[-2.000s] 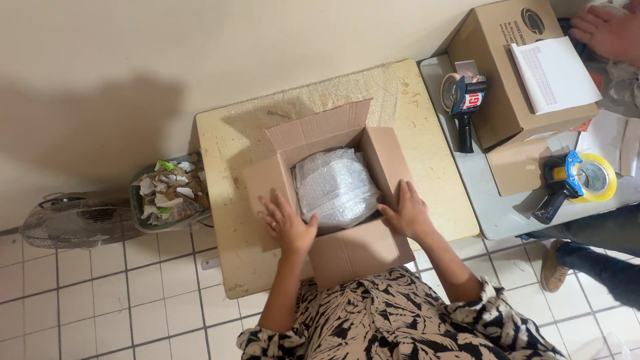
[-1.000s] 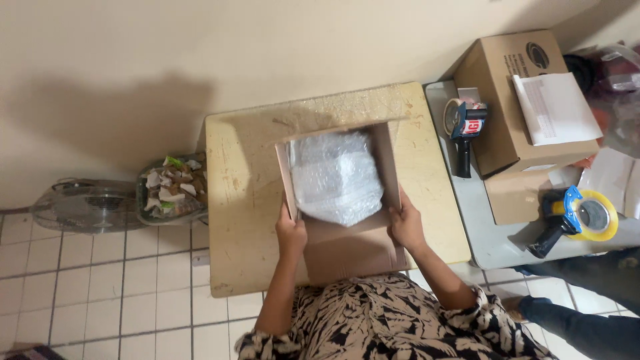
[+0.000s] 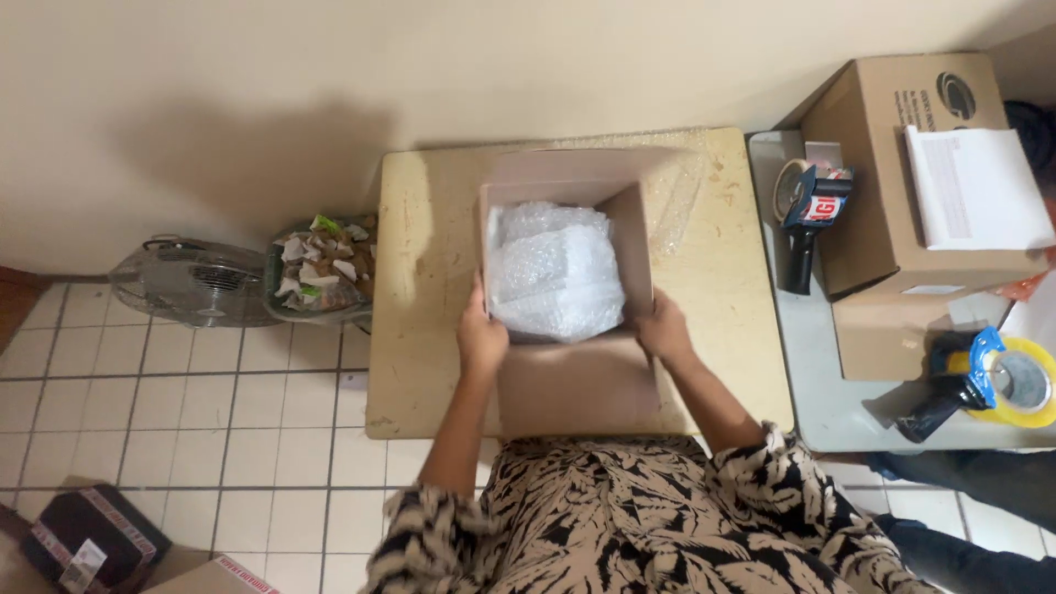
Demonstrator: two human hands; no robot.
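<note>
An open cardboard box (image 3: 577, 388) is between my hands over the yellowish tabletop (image 3: 726, 330), its front flap hanging toward me. Inside it lies an item wrapped in bubble wrap (image 3: 557, 272); what the wrap covers cannot be made out. My left hand (image 3: 483, 334) grips the box's left side near the front corner. On the opposite side, my right hand (image 3: 662, 330) grips the right wall near its front corner. The back flap is blurred. A sheet of clear bubble wrap (image 3: 681, 198) lies on the tabletop behind and right of the box.
At right, a grey table (image 3: 833, 412) bears a large cardboard box (image 3: 874, 181) with papers, and two tape dispensers (image 3: 813, 214), (image 3: 965, 388). At left are a fan (image 3: 190, 280) and a bin of paper scraps (image 3: 322, 268). A person's legs (image 3: 973, 511) show at lower right.
Two seconds ago my hands rested at the box's spread side flaps; now they grip its sides. The box has turned and sits straighter to me. The other person's hand at upper right has left the view.
</note>
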